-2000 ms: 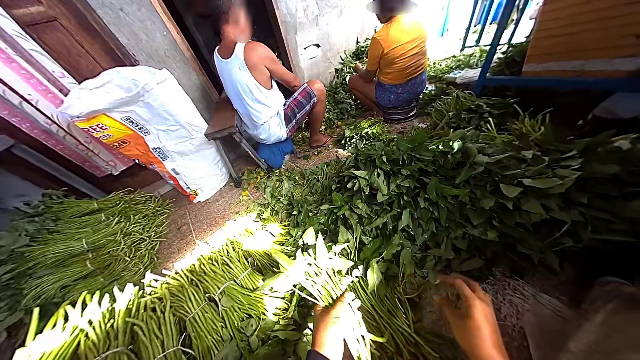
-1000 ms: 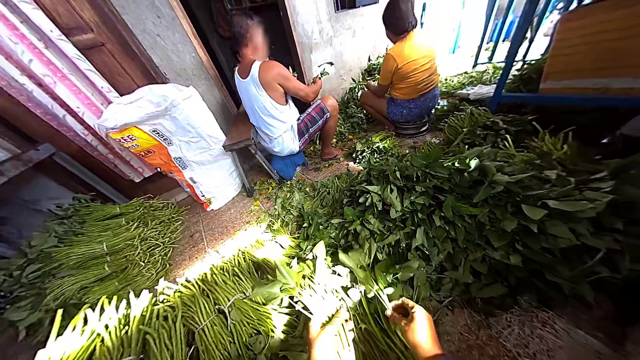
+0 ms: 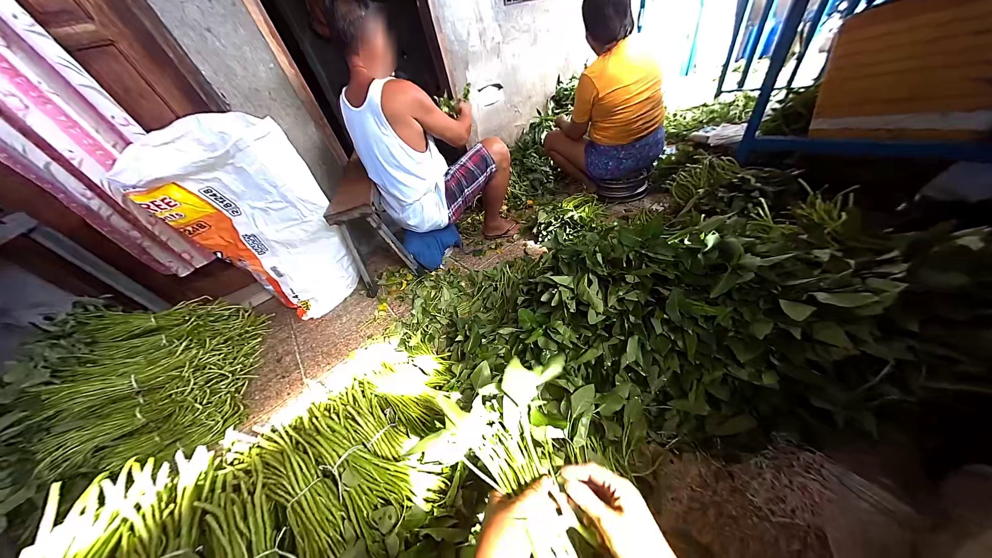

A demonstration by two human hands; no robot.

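At the bottom centre, my left hand (image 3: pixel 515 521) is closed around a bunch of leafy green stems (image 3: pixel 508 457), whose leaves fan out in bright sunlight. Close against the right side of that bunch is my right hand (image 3: pixel 612 508), thumb and fingers bent near each other; whether a stem is between them cannot be told. Tied bundles of green stems (image 3: pixel 310 480) lie in rows to the left of my hands. A large heap of leafy greens (image 3: pixel 697 310) spreads ahead and to the right.
More tied bundles (image 3: pixel 147 380) lie at the far left. Behind them stands a white woven sack (image 3: pixel 271 201). A person in a white tank top (image 3: pixel 395 147) sits on a wooden bench (image 3: pixel 350 194); another in a yellow shirt (image 3: pixel 622 93) sits low by the wall. A blue metal frame (image 3: pixel 775 85) stands back right.
Two seconds ago my right hand was apart from the bunch, lower right; now it is beside it. The person in the tank top has raised a hand holding greens. The view has shifted somewhat.
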